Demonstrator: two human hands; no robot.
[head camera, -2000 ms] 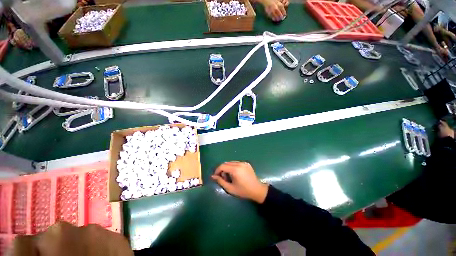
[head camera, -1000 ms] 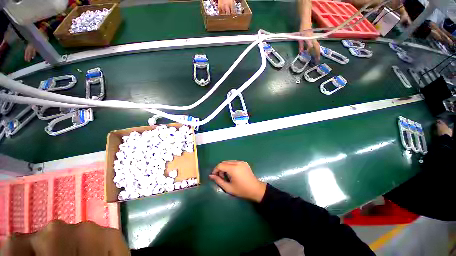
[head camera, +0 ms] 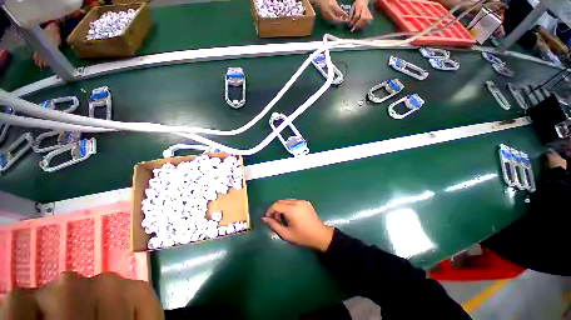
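Observation:
My right hand (head camera: 299, 224) rests on the green surface right of the open cardboard box, fingers curled; a dark spot shows between thumb and fingers, and I cannot tell if it holds anything. My left hand (head camera: 81, 299) is large and cut off at the bottom left, over the pink compartment tray (head camera: 143, 265); its knuckles show and its fingertips are hidden. The cardboard box (head camera: 244, 203) holds a heap of small white parts (head camera: 188, 197), with bare cardboard at its right side. The tray cells hold tiny clear pieces.
Beyond a metal rail (head camera: 375, 149), loop-shaped units (head camera: 289, 134) lie on the green belt under white hoses (head camera: 219, 132). Several units stand at right (head camera: 516, 169) near another person's hand (head camera: 555, 159). Across are boxes (head camera: 285, 26), a pink tray (head camera: 432, 25) and hands (head camera: 344, 12).
The loop-shaped units on the belt have shifted left. A person's hands opposite moved from the box and units to near the far box's right side. My hands have barely moved.

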